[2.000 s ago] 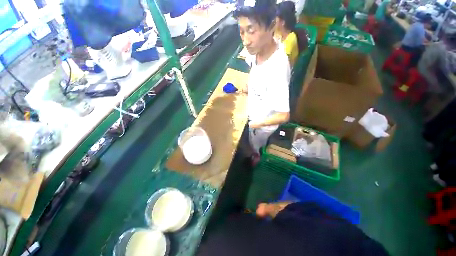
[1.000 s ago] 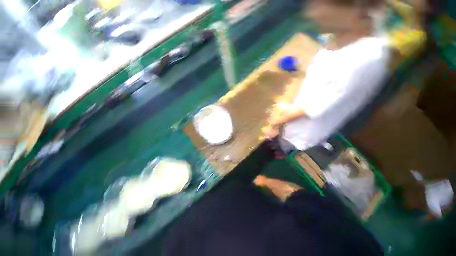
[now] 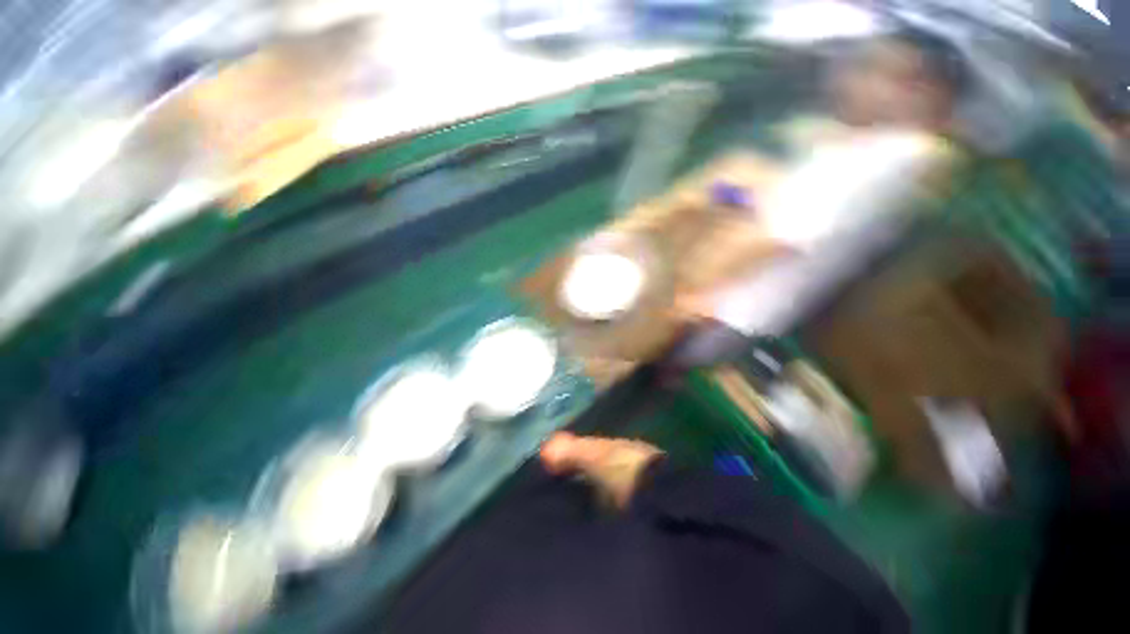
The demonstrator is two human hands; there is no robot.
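The frame is blurred. Several clear round containers with white or cream fill stand in a slanting row on the green bench, the farthest at centre and the nearest at lower left. One bare hand, which looks like my right hand, shows small at the end of a dark sleeve, apart from the containers. Its fingers point left and look bent; whether it holds anything cannot be told. My left hand is not in view.
Another white-filled container stands on a cardboard sheet, with a blue item farther along. A person in a white shirt is beside it. A blurred pale round object is at far left. A green crate stands on the floor.
The view has swung left, so more of the container row shows. The visible hand now appears farther left in the picture, still apart from the containers.
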